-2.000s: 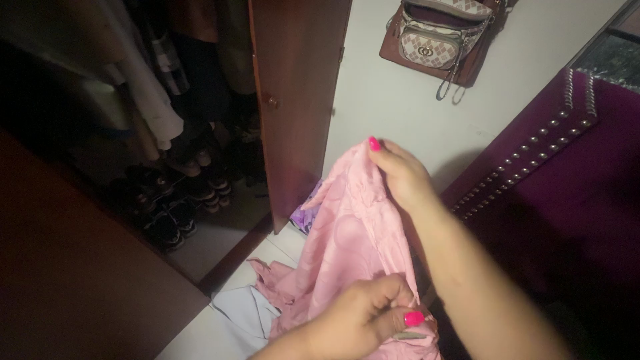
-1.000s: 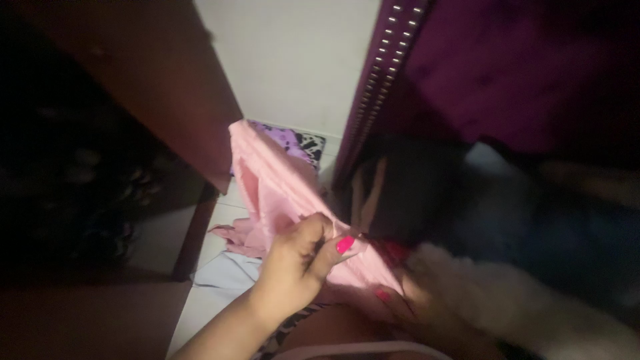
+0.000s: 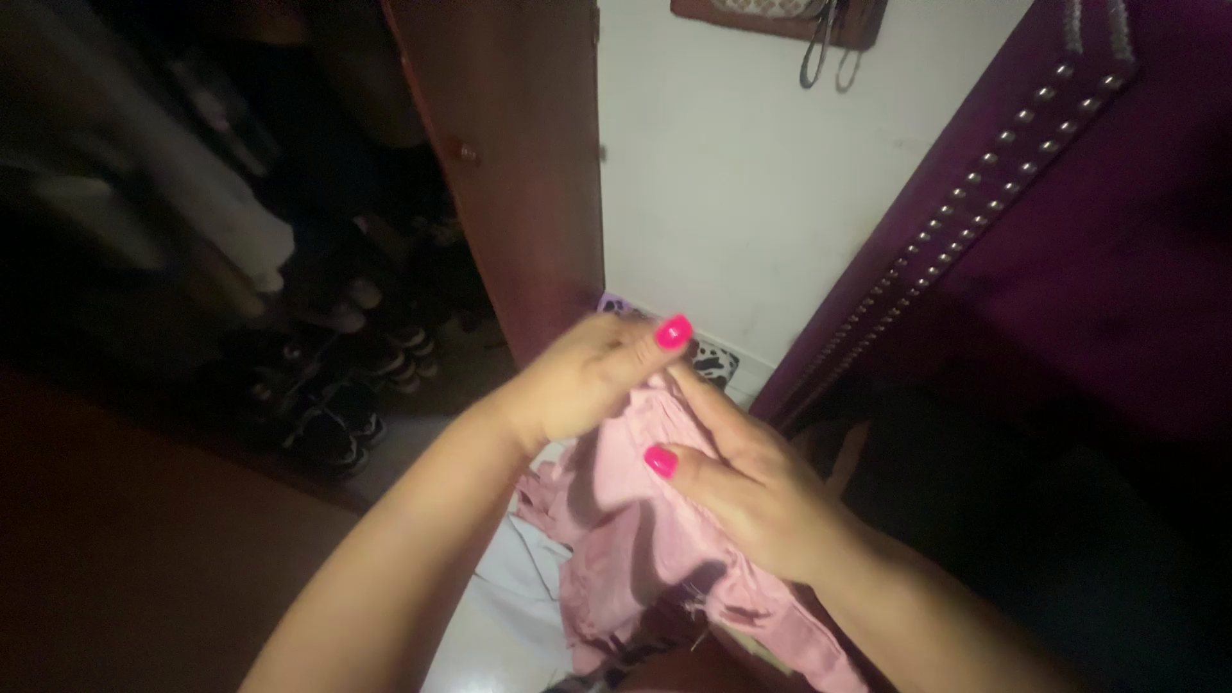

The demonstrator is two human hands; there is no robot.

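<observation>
A crumpled pink cloth garment (image 3: 626,491) hangs from both hands in the middle of the head view. My left hand (image 3: 606,375) grips its upper end, thumb on top and most fingers hidden behind. My right hand (image 3: 751,481) holds the garment just below and to the right, its thumb lying on the near face of the fabric. The two hands are close together, their fingertips nearly meeting at the top of the cloth. The lower part of the garment falls in loose folds, with frayed threads showing near its bottom.
An open wooden wardrobe door (image 3: 520,164) stands left of the white wall (image 3: 731,183). Inside the dark wardrobe are hanging clothes (image 3: 241,221) and shoes (image 3: 332,428). A studded purple upholstered panel (image 3: 962,202) rises at right. Pale cloth (image 3: 520,568) lies below, and a bag (image 3: 780,14) hangs above.
My left hand has moved up to the garment's upper end, close beside my right hand. The view has swung back toward the wardrobe and wall.
</observation>
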